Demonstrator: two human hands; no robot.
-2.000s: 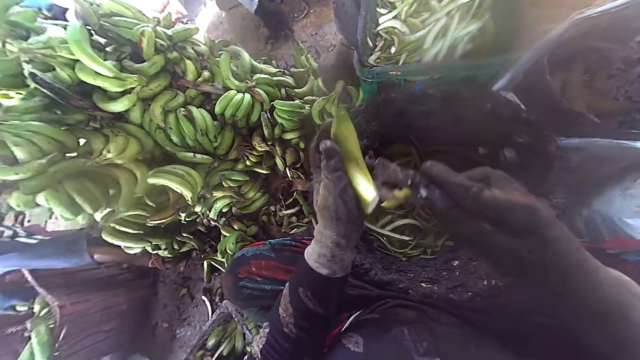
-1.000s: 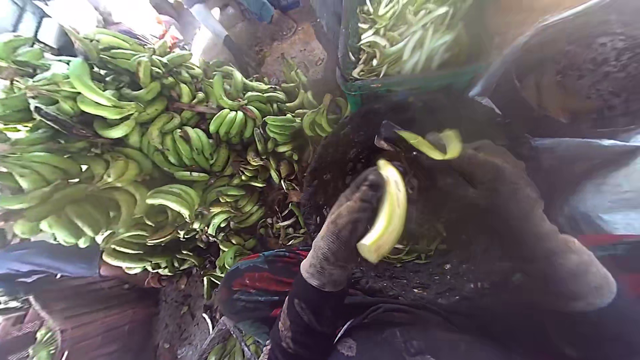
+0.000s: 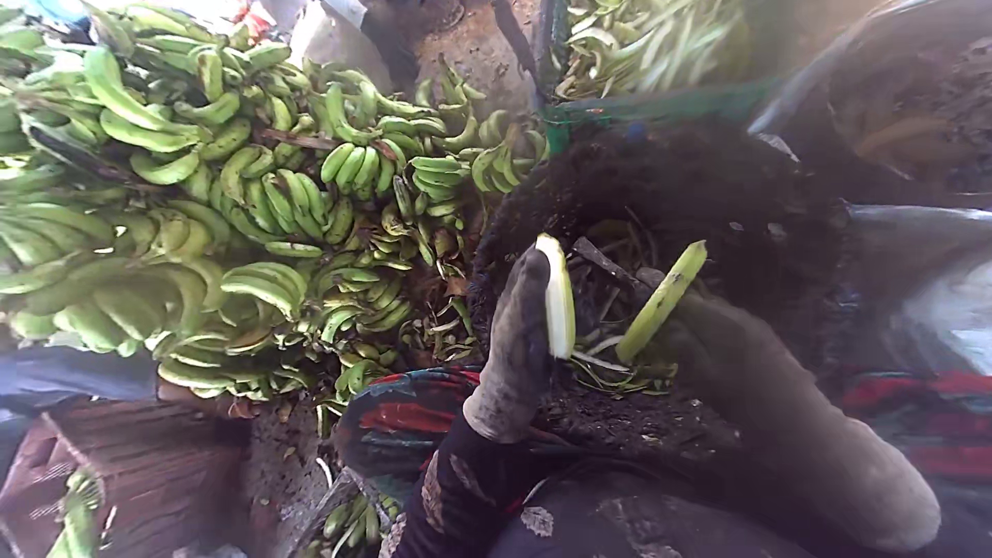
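My left hand (image 3: 515, 349), in a stained glove, holds a partly peeled green plantain (image 3: 559, 298), its pale flesh showing, upright near the middle of the view. To the right, my right hand (image 3: 744, 364), also gloved, holds a knife whose dark blade (image 3: 601, 260) points up and left toward the plantain. A strip of green peel (image 3: 663, 302) is at the fingers of that hand. Below and between the hands, peel scraps (image 3: 628, 378) lie in a dark round container (image 3: 504, 232).
Bunches of green plantains (image 3: 291, 201) are heaped on the left. A green-rimmed crate (image 3: 659, 105) with pale peeled pieces stands at the top. Plastic sheeting (image 3: 930, 271) is at the right, and a reddish-brown crate (image 3: 155, 465) at the lower left.
The plantain in my left hand shows more pale flesh than two seconds ago. My right hand has moved down from one second ago, and the peel strip at it is now straighter.
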